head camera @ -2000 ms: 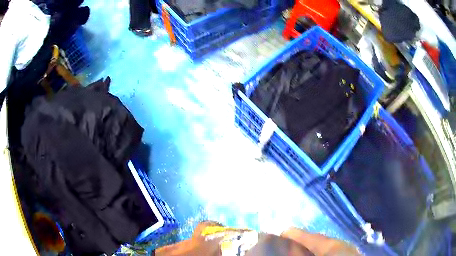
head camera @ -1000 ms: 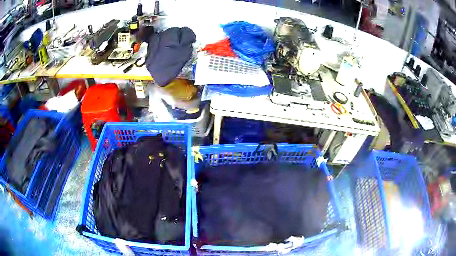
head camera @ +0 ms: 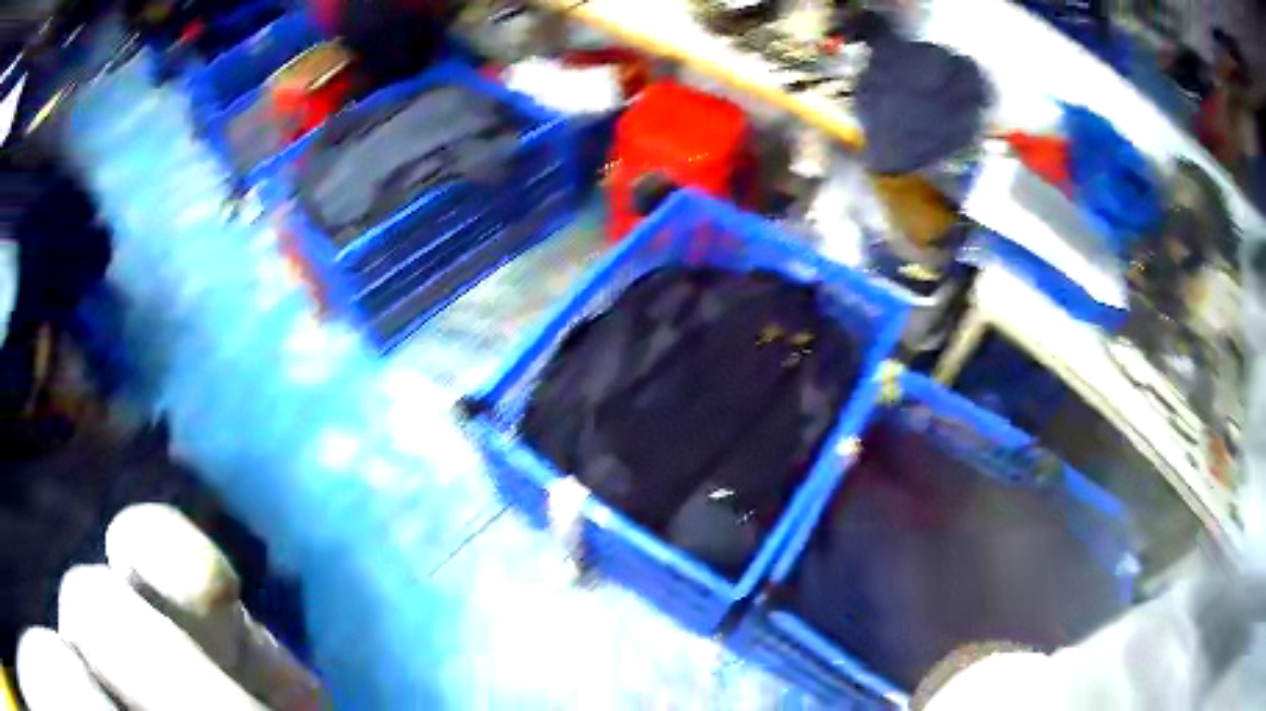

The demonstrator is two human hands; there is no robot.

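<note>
My left hand (head camera: 153, 611), in a white glove, is at the lower left edge, partly cut off. Its fingers are a little apart, with nothing seen in them, over a dark blurred area. A blurred pale shape (head camera: 1111, 667) at the lower right edge looks like my gloved right hand, cut off; its fingers cannot be made out. A blue lattice crate (head camera: 680, 222) holds dark garments (head camera: 694, 403) with small yellow and white marks. A second blue crate (head camera: 1111, 514) beside it holds dark cloth (head camera: 958, 542).
Further blue crates (head camera: 340, 285) with dark cloth stand at the upper left. A red stool (head camera: 680, 139) stands behind the crates. A pale bench (head camera: 1138, 403) with blue bags (head camera: 1111, 174) runs along the right. Dark cloth (head camera: 923, 104) hangs at a table edge. Blue floor (head camera: 292, 458) shows at left.
The view has swung left and tilted, so the crates now lie slanted and the blue floor shows at left. A gloved left hand and a pale shape have come in at the bottom corners.
</note>
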